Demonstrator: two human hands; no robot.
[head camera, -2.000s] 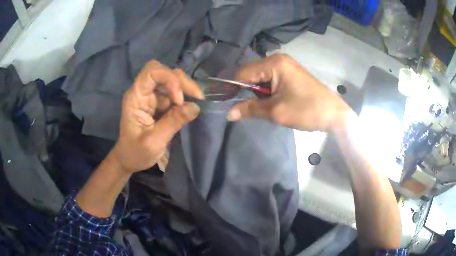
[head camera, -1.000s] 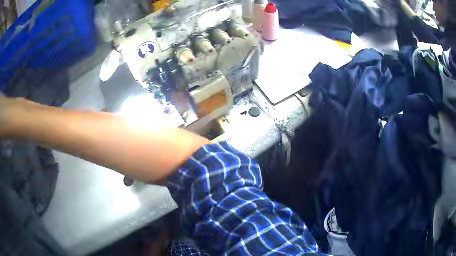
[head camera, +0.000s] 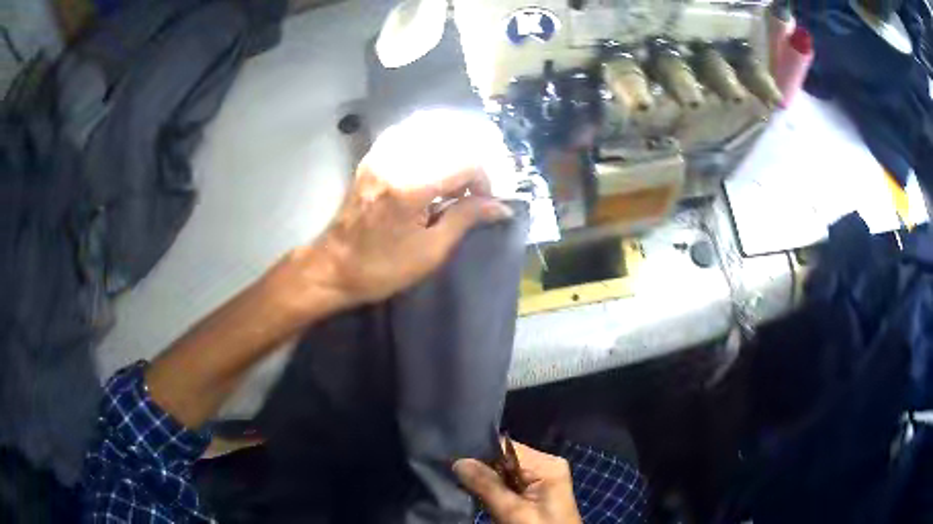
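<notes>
A grey cut panel (head camera: 455, 328) hangs from the needle area over the table's front edge. My left hand (head camera: 409, 235) holds its top edge by the presser foot area (head camera: 527, 194) of the overlock machine (head camera: 639, 154), beside the lamp glare. My right hand (head camera: 527, 486) is low at the bottom edge of the picture, partly cut off. It pinches the panel's right edge lower down, with thread snips (head camera: 508, 463) in the same hand. The panel's far end is hidden.
The yellow-framed opening (head camera: 583, 268) lies right of the panel. A grey work pile (head camera: 153, 133) is at the left, navy garment pieces (head camera: 859, 317) at the right. A white board (head camera: 803, 179) and a pink-red thread cone (head camera: 795, 63) stand right of the machine.
The view has swung to the right onto the machine. Both hands, earlier together over the grey cloth, are now apart: left up at the needle area, right low on the panel's edge.
</notes>
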